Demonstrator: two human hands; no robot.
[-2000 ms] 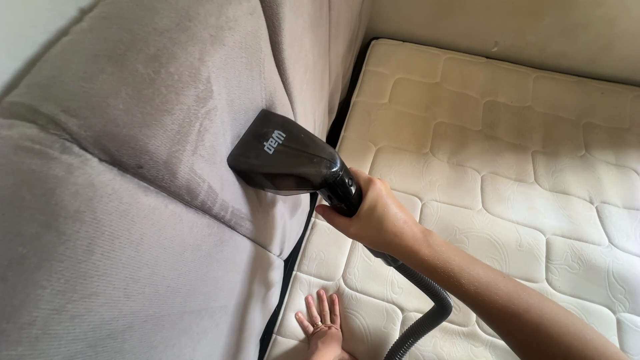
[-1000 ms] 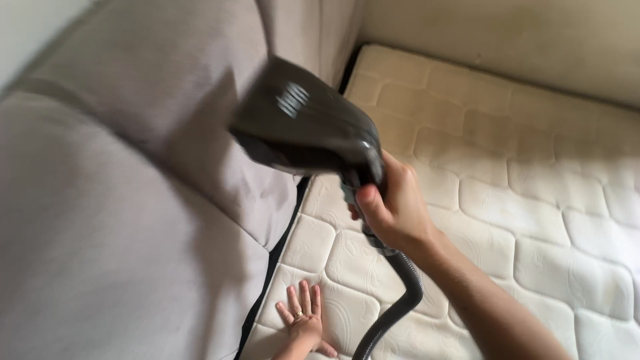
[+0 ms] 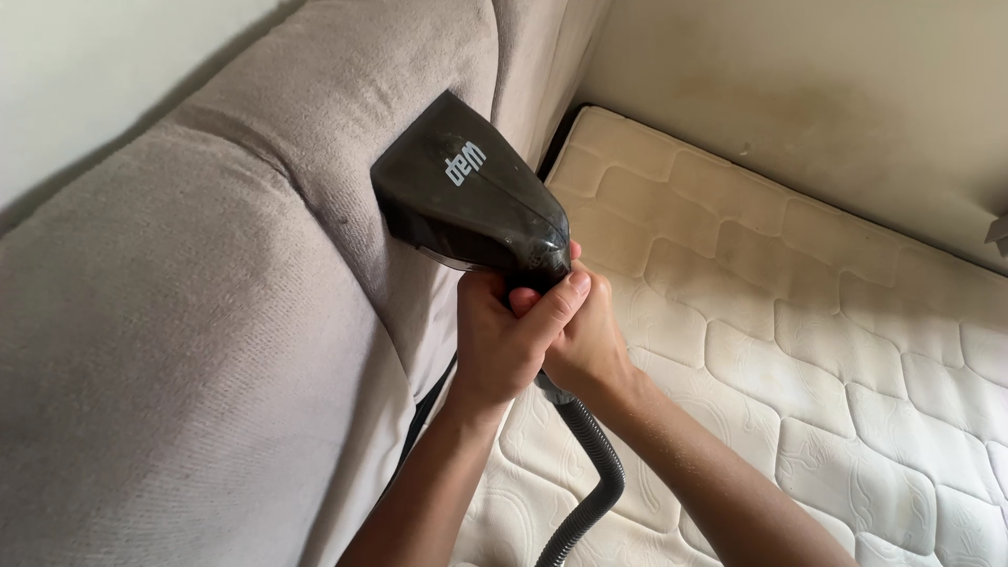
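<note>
A dark, translucent Wap extractor nozzle (image 3: 480, 193) rests with its wide mouth against the grey upholstered headboard (image 3: 213, 315), near a seam between padded sections. My left hand (image 3: 512, 339) grips the nozzle's handle from the left side, thumb crossing over toward the right. Wrapped around the same handle from the right, my right hand (image 3: 587, 339) touches the left one. Most of the handle is hidden by the fingers. A grey corrugated hose (image 3: 598, 465) runs down from the handle's lower end, below both hands.
A quilted cream mattress (image 3: 819, 370) spreads beneath the arms and to the right. A dark gap (image 3: 425, 409) separates it from the headboard. Behind the mattress rises a stained beige wall (image 3: 803, 102). A small grey object (image 3: 998, 235) shows at the right edge.
My left hand has left the mattress, where it lay spread, and now holds the nozzle's handle with my right. The nozzle, off the headboard one second ago, touches it higher up than two seconds ago.
</note>
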